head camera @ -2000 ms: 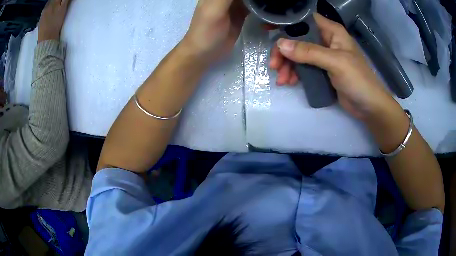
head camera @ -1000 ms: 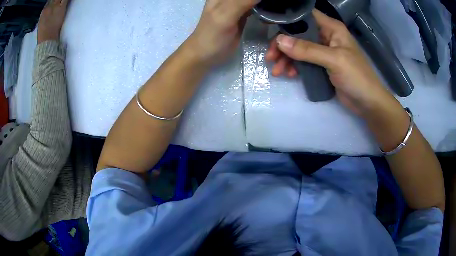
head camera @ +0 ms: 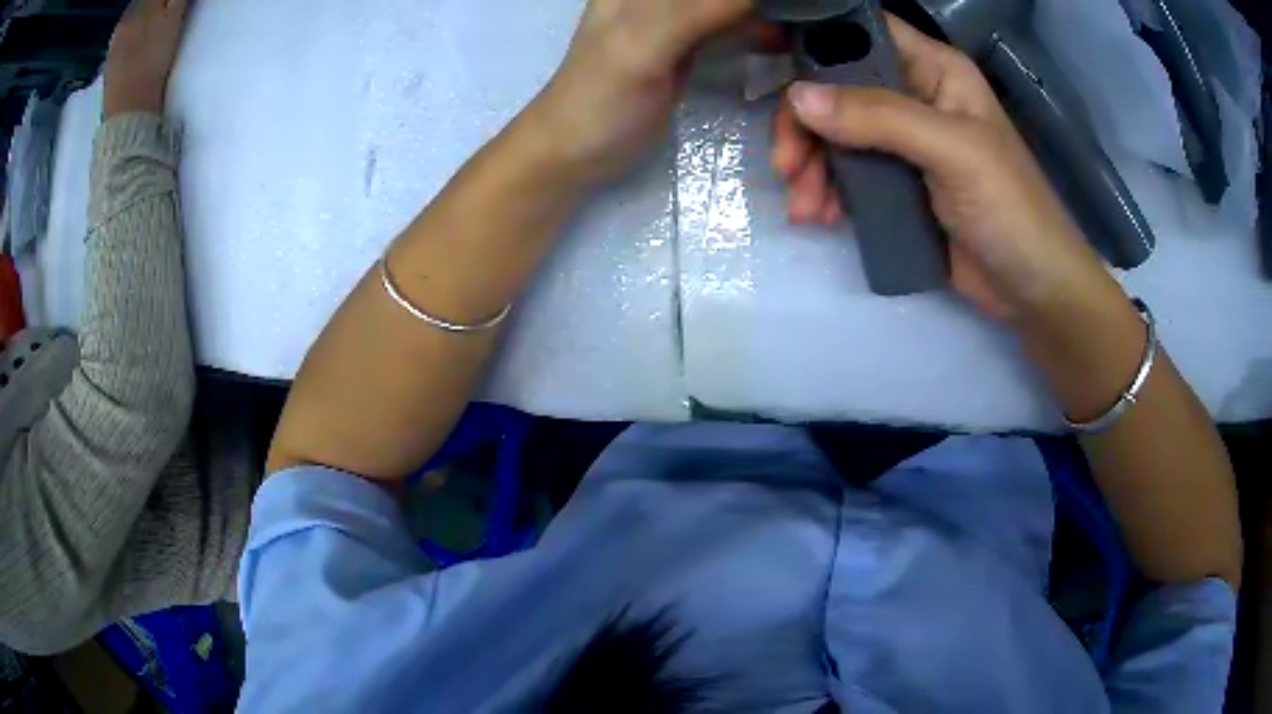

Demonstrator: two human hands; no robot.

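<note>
A dark grey handheld blower (head camera: 890, 209) is held over the white foam sheet at the top centre. Its straight handle points down towards me, and a dark oval control panel shows high on it. Its head is mostly cut off by the top edge. My right hand (head camera: 963, 168) is closed round the handle from the right, with the thumb on its left side. My left hand (head camera: 628, 70) is at the head's left side, its fingers partly cut off by the top edge; whether they grip the head cannot be told.
Another grey blower (head camera: 1067, 154) lies just right of my right hand. More grey parts and translucent white sleeves (head camera: 1116, 84) lie at the far right. A coworker's sleeved arm (head camera: 137, 279) rests on the left side of the foam sheet (head camera: 321, 209), which has shiny tape over its seam.
The blower's head has tilted and moved up, so its dark round opening no longer shows and the control panel shows more fully. My left hand has shifted slightly right.
</note>
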